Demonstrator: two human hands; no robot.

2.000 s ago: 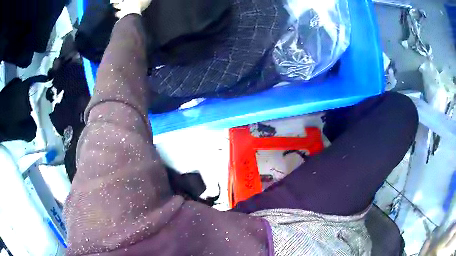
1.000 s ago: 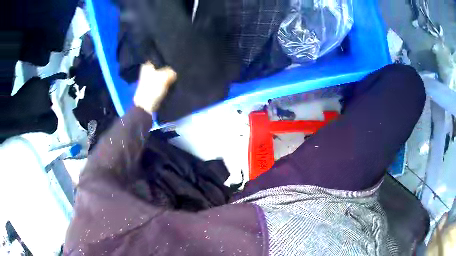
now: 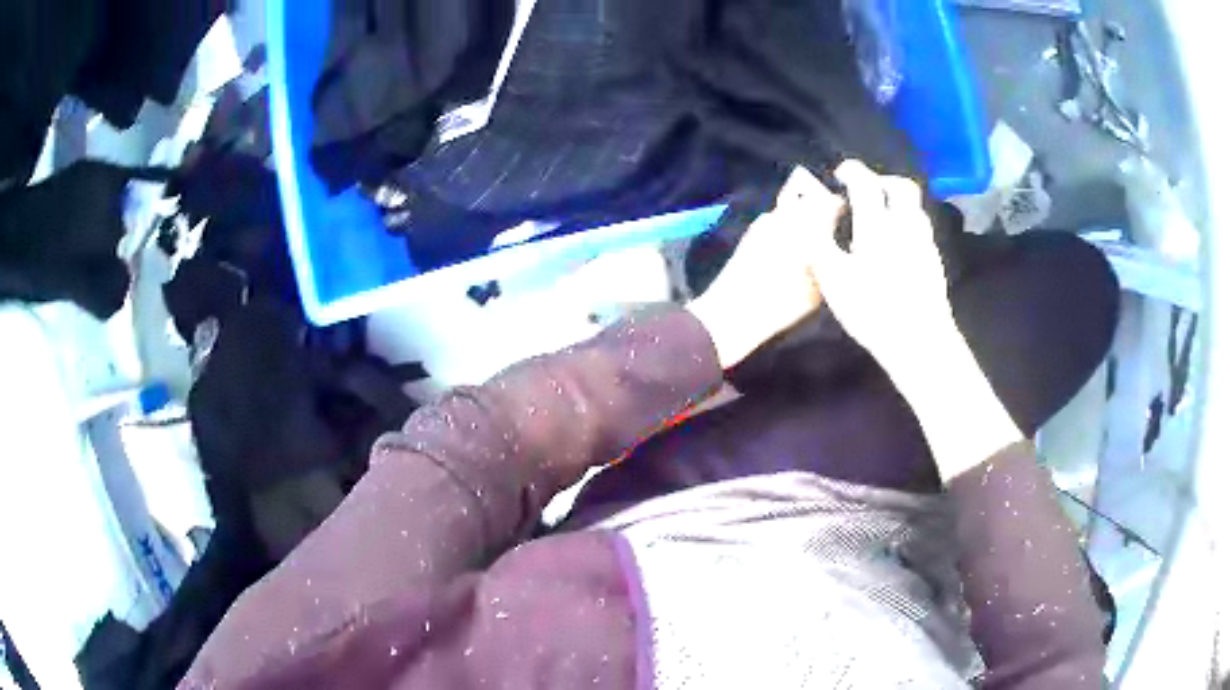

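My left hand (image 3: 772, 270) and my right hand (image 3: 884, 256) are close together above my lap, at the near right corner of the blue crate (image 3: 513, 267). Both hold the edge of a black cloth (image 3: 796, 81), which runs up over the crate's right part and covers some of its rim. The fingers are partly washed out, so their exact hold on the cloth is hidden. A small pale piece shows between the hands. Dark checked cloth (image 3: 567, 169) lies in the crate.
A clear plastic bag (image 3: 877, 54) is partly hidden at the crate's right side. Black cloth (image 3: 270, 404) hangs at the left. White and dark scraps (image 3: 1012, 189) lie on the right. A checked apron (image 3: 796, 566) covers my lap. Little of the red stool (image 3: 675, 421) shows.
My left hand has moved from the crate's left side to the right, drawing black cloth along. My right hand has come into view beside it. The cloth now covers most of the plastic bag.
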